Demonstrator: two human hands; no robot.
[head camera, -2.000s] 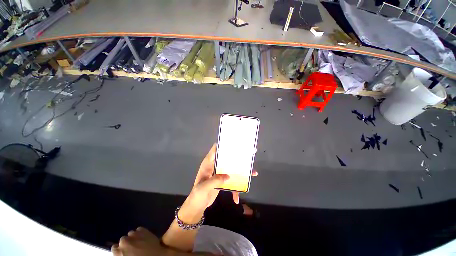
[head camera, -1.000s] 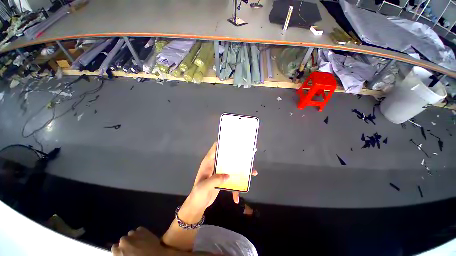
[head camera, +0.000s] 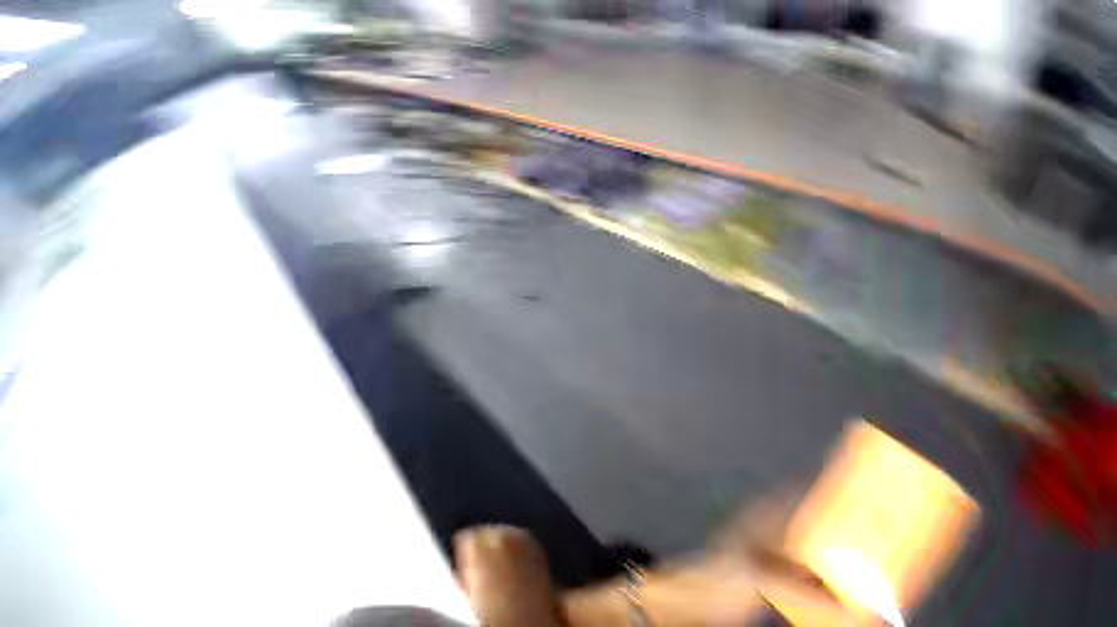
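Observation:
The whole view is blurred. A smartphone (head camera: 884, 524) with a bright orange-yellow screen is at the lower right, tilted. My left hand (head camera: 766, 557) is shut on it from its left side; the fingers are smeared by blur. A dark bracelet shows at the left wrist. My right hand (head camera: 505, 573) is at the bottom centre beside the left forearm, partly cut off by the bottom edge; its fingers cannot be made out. A long, bright white covered table (head camera: 233, 404) fills the left side, with no marks visible on it.
A grey floor aisle (head camera: 588, 367) runs diagonally between the tables. The opposite brown-grey table (head camera: 686, 116) has an orange edge, with blurred fabric bundles (head camera: 710, 221) on the shelf below. A red stool (head camera: 1084, 472) is cut off at the right edge.
The view has swung left, bringing in the white table and shifting the stool to the right edge. The phone shows farther right and lower, tilted, its screen now orange instead of mostly white.

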